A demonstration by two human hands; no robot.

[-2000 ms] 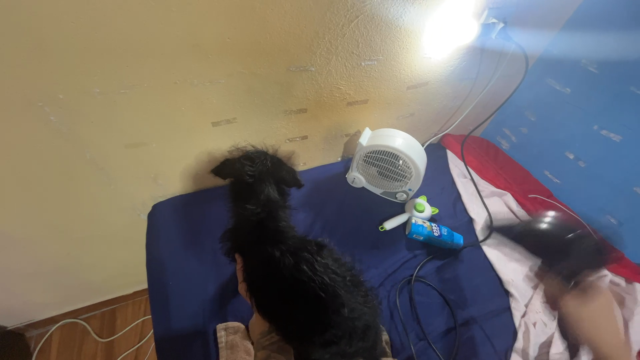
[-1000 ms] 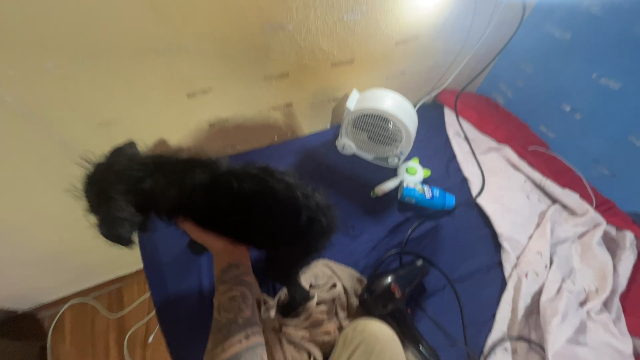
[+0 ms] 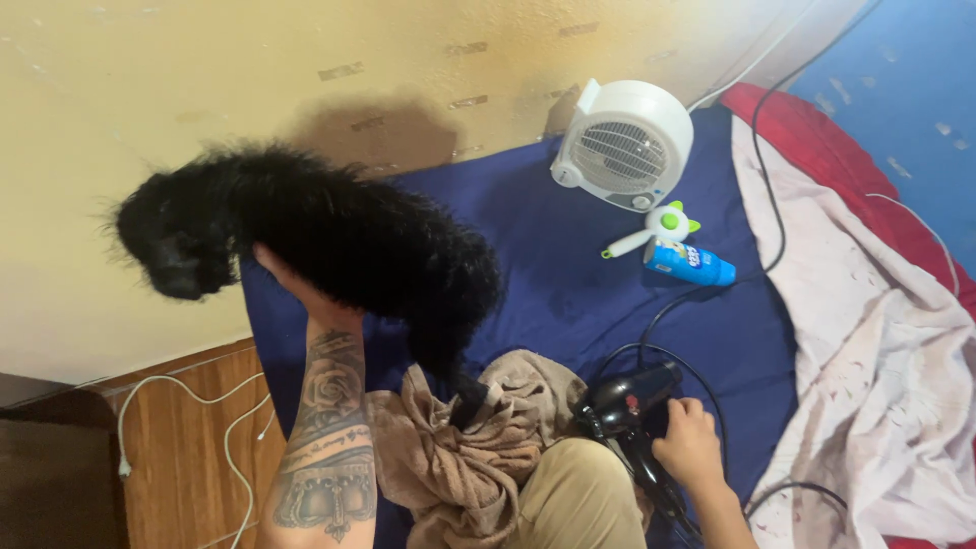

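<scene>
A shaggy black dog (image 3: 358,236) faces left, its front end propped on my left hand (image 3: 305,290), which is under its chest and partly hidden by fur. One hind paw rests on a crumpled brown towel (image 3: 450,473). My right hand (image 3: 690,442) is beside a black hair dryer (image 3: 629,400) lying on the navy sheet (image 3: 549,305); its fingers are curled near the nozzle, and whether they touch it is unclear. Behind lie a blue bottle (image 3: 690,263) and a white and green pet brush (image 3: 668,223), in front of a white fan heater (image 3: 625,145).
A dark cord (image 3: 770,191) loops over the sheet towards the dryer. At the right lies a pale pink cloth (image 3: 869,366) over red fabric (image 3: 816,137). My knee (image 3: 583,496) is at the front. White cables (image 3: 236,450) trail on the wooden floor (image 3: 171,435) beyond the sheet's left edge.
Two seconds ago the dog was nearer the middle with its head toward the wall; it now stretches left over my left hand. The hair dryer, earlier a dark blur at the right, now lies beside the towel.
</scene>
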